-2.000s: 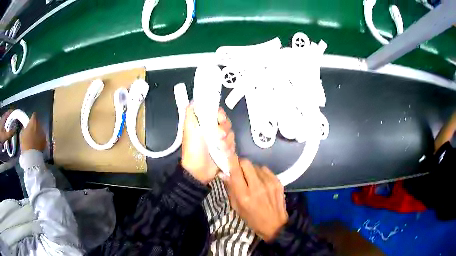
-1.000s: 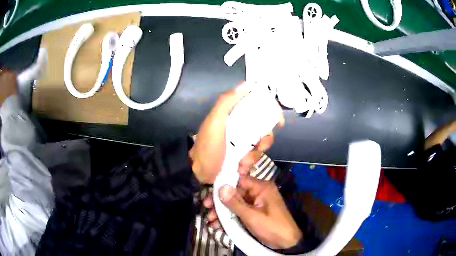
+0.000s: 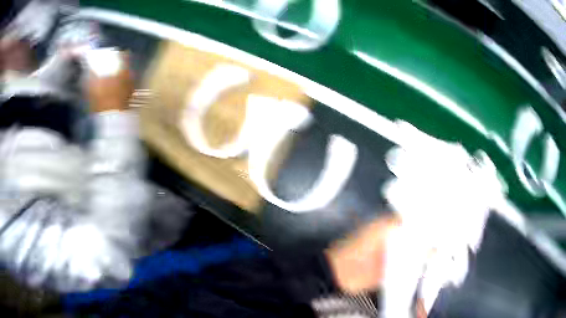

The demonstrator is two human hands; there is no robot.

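Note:
The picture is strongly blurred. My left hand (image 3: 361, 254) is at the lower centre, closed around a white U-shaped body (image 3: 397, 279) whose lower part is cut off by the bottom edge. A small patch of skin shows right of this body at the bottom edge; I cannot tell which hand it belongs to, and my right hand is otherwise not visible. A heap of white parts (image 3: 444, 192) lies behind and right of the held body, overlapping it in view. Two more white U-shaped bodies (image 3: 202, 118) (image 3: 304, 202) lie left of my left hand.
A cardboard sheet (image 3: 167, 112) lies under the left U-shaped body and partly under the other. A green conveyor (image 3: 397, 43) with spaced white units runs beyond the white edge rail (image 3: 354, 112). Another person's hand (image 3: 112, 84) and pale sleeve are at the left.
The view has swung left and tilted, and is blurred. The bench parts now appear further right. The held body has moved to the bottom edge, and my right hand no longer shows clearly.

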